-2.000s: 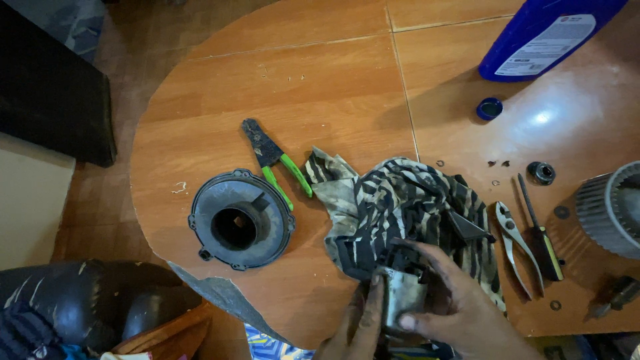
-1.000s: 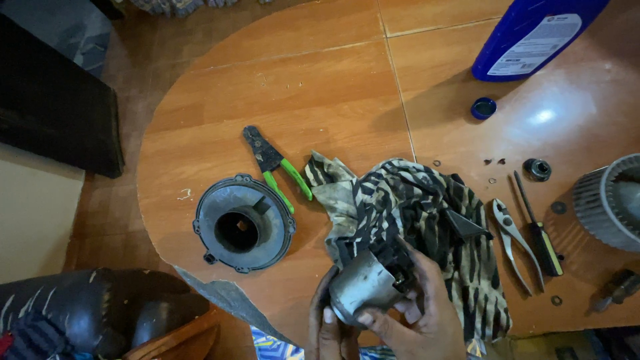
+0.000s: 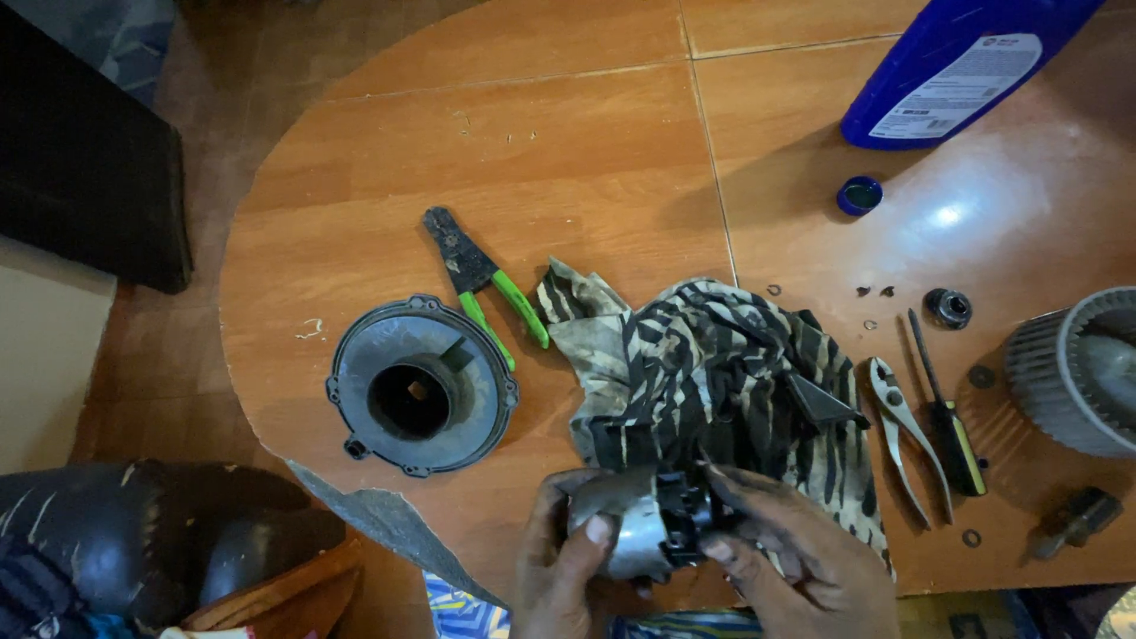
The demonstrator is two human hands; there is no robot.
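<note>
A small electric motor with a silver metal can (image 3: 628, 525) and a black plastic end is held between both hands at the table's near edge. My left hand (image 3: 561, 555) wraps the metal can, thumb on top. My right hand (image 3: 790, 541) grips the black end with thumb and fingers. Just beyond them lies a crumpled black-and-cream patterned cloth (image 3: 701, 373), with a black pointed piece (image 3: 821, 404) on it. A round black plastic flanged housing (image 3: 475, 426) rests to the left, beside green-handled wire strippers (image 3: 475, 275).
Slip-joint pliers (image 3: 901, 426), a screwdriver (image 3: 958, 453), a squirrel-cage blower wheel (image 3: 1034, 373), a black knurled part (image 3: 948, 308) and small washers lie at right. A blue bottle (image 3: 914, 71) and its cap (image 3: 859, 195) stand at upper right. The laminate peels at the table's near left edge (image 3: 390, 524).
The motor has turned in my hands: its black end, facing away from me two seconds ago, now points right. My right hand has shifted onto that end.
</note>
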